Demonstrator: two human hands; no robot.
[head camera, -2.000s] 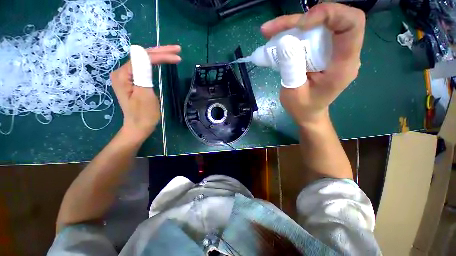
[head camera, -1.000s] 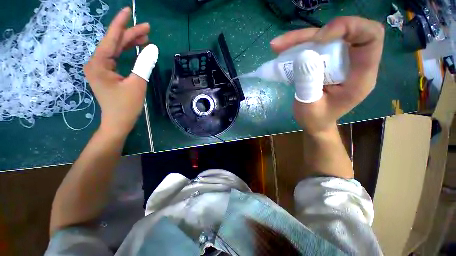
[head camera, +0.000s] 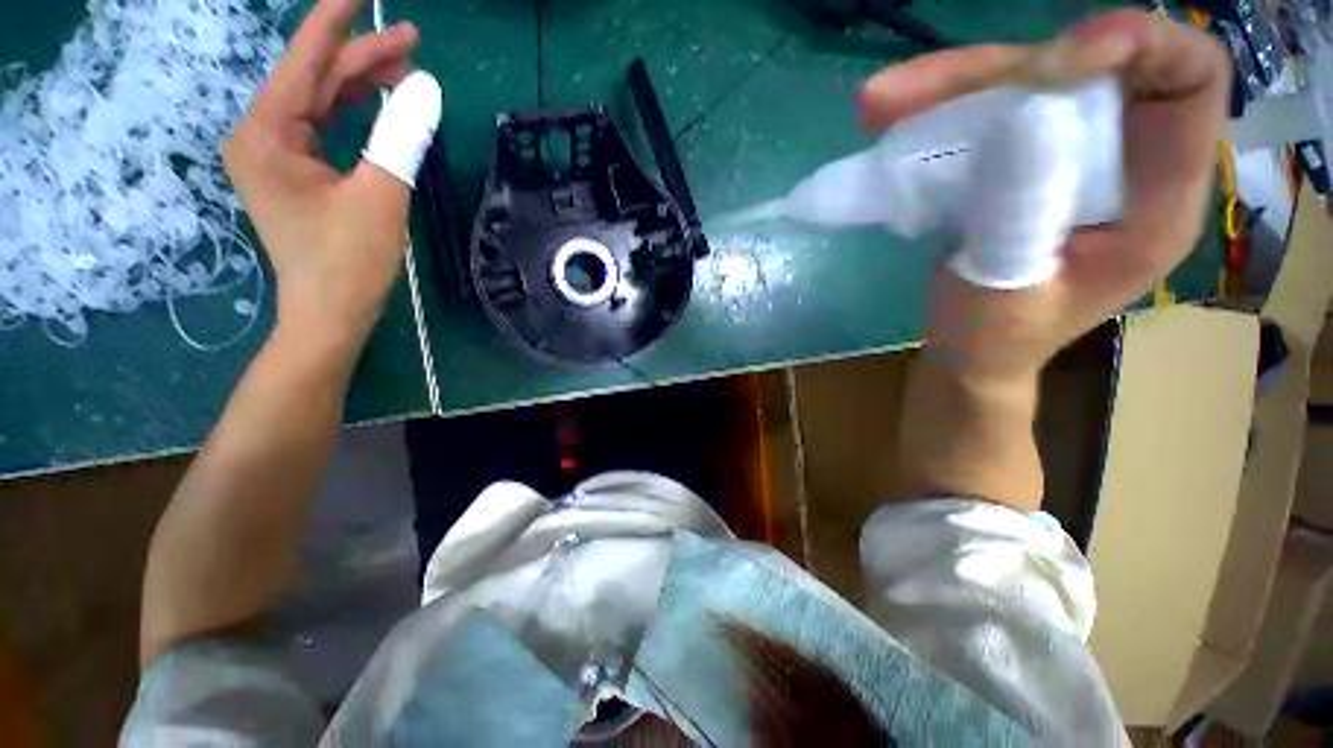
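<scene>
A black plastic housing (head camera: 512, 278) lies on the green bench top in front of me, its rounded end towards me, with a silvery ring (head camera: 585, 272) at its centre. Black bars lie beside it on both sides. My right hand (head camera: 1075, 190), blurred and with a white cot on the thumb, grips a white glue bottle (head camera: 906, 183). The bottle's thin nozzle points left, a little right of the housing and apart from it. My left hand (head camera: 329, 176) is raised left of the housing, empty, fingers apart, with a white cot on the thumb.
A tangled heap of whitish sealing rings (head camera: 117, 161) lies at the left, one loop trailing towards me. Dark parts (head camera: 877, 18) lie at the back edge. Clear-wrapped parts (head camera: 1286, 59) are at the far right. An open cardboard box (head camera: 1184, 482) stands below the bench edge at right.
My right hand has moved right with the bottle, drawing the nozzle away from the housing's rim. My left hand has moved up and left from beside the housing. The whole view has shifted somewhat.
</scene>
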